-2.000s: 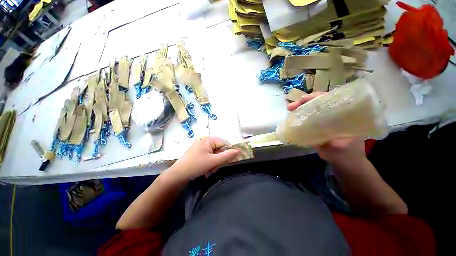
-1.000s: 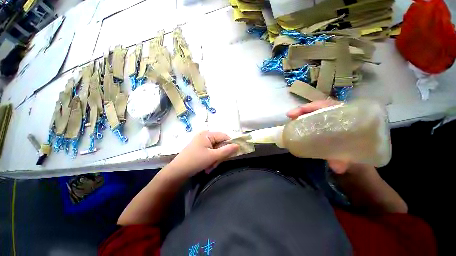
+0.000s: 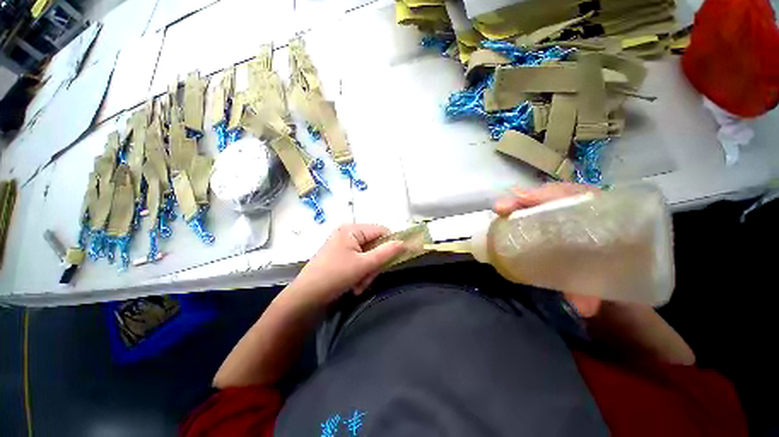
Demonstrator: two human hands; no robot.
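Note:
My left hand holds a tan strap tab between thumb and fingers, just off the table's front edge. My right hand holds a large translucent, yellowish glue bottle lying on its side; the bottle hides most of the palm. Its thin pale nozzle points left and its tip is at the tab's right end. Whether glue is coming out cannot be told. The hook of the held tab is not visible.
Rows of tan tabs with blue hooks lie at left around a shiny white round item. A tab pile lies at right, before stacked panels. A red bag sits far right. A blue crate is below.
The bottle has moved slightly down and right, and its body has tilted lower at the right. More of the held tab shows. The table scene has shifted slightly with the camera.

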